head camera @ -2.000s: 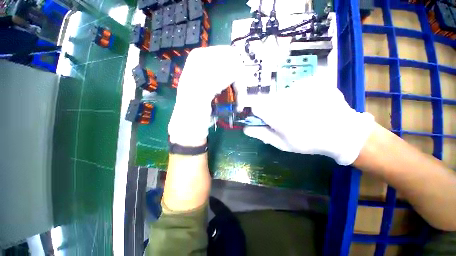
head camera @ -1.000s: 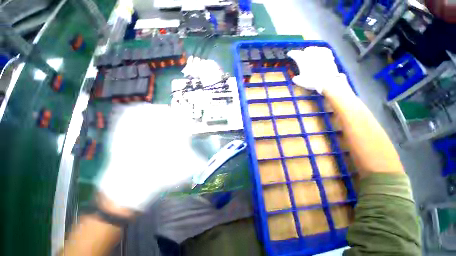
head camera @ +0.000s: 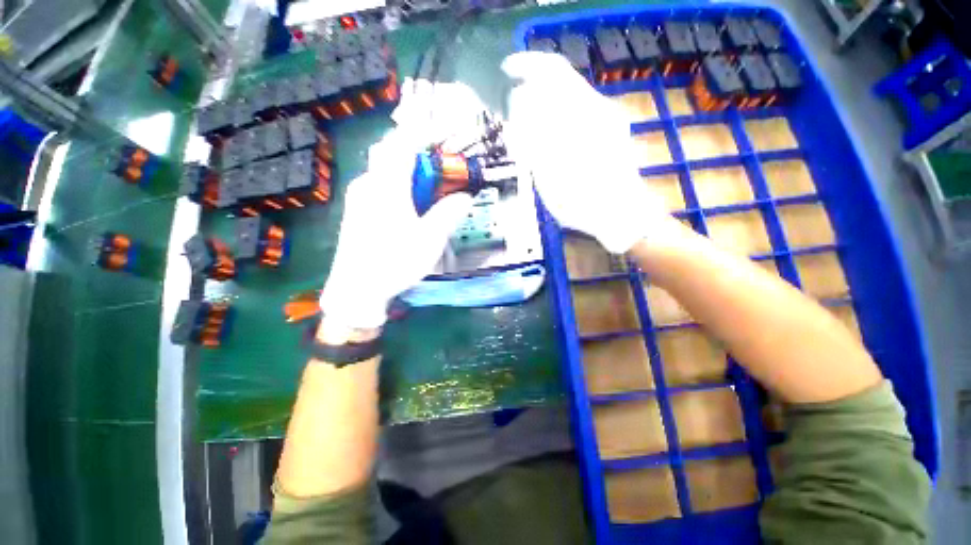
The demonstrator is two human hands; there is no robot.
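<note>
My left hand, in a white glove, holds a coil component over the fixture, its blue end facing left and its copper winding showing. My right hand, in a white glove, is just right of the coil over the tray's left edge; its fingers point up and no part shows in it. The white fixture plate with its pale green block lies partly hidden beneath my hands. The light-blue-handled tool lies in front of the fixture.
The blue partitioned tray stands at right, coils in its far cells, tan liners in the others. Rows of coils stand at left on the green bench. An orange-tipped item lies by my left wrist. The green conveyor carries spaced coils.
My right hand has come back from the tray's far cells to beside the fixture. My left hand has moved forward and up, and its coil now shows. The view has shifted.
</note>
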